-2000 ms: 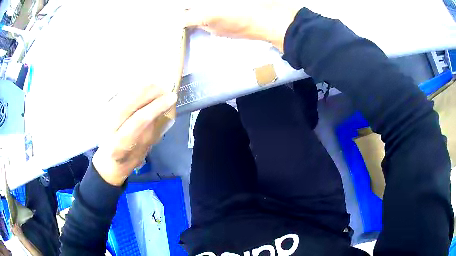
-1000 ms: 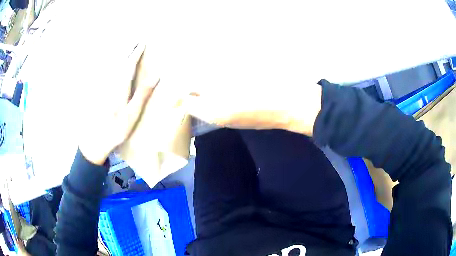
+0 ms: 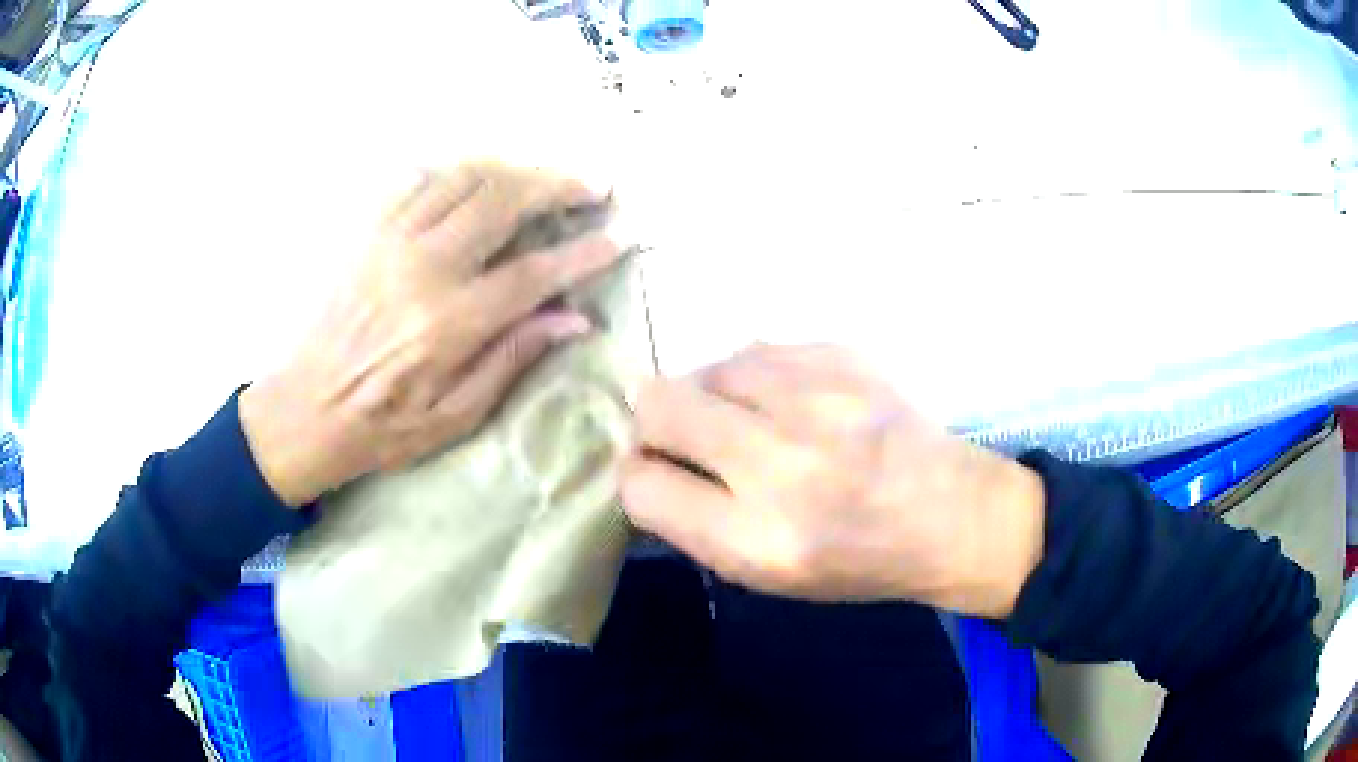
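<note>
A khaki fabric panel (image 3: pixel 447 551) lies partly on the white table and hangs over its front edge. My left hand (image 3: pixel 447 320) is on the panel's upper part, with cloth between its fingers. My right hand (image 3: pixel 804 469) pinches the panel's right edge with thumb and fingers. The panel is in front of the needle area, clear of it. A blue-and-white cylindrical attachment (image 3: pixel 666 23) shows at top centre beside small metal parts. The needle and presser foot cannot be made out in the glare.
A slim black tool (image 3: pixel 1007 21) lies at the top right. A measuring tape (image 3: pixel 1102 439) runs along the table's front edge. Blue bins (image 3: pixel 246 670) stand below on both sides, the right one (image 3: pixel 1251 454) near tan pieces (image 3: pixel 1296 521).
The view has shifted, so the machine's needle area now shows at the top. The panel is spread wider below my left hand, and my right hand has its right edge.
</note>
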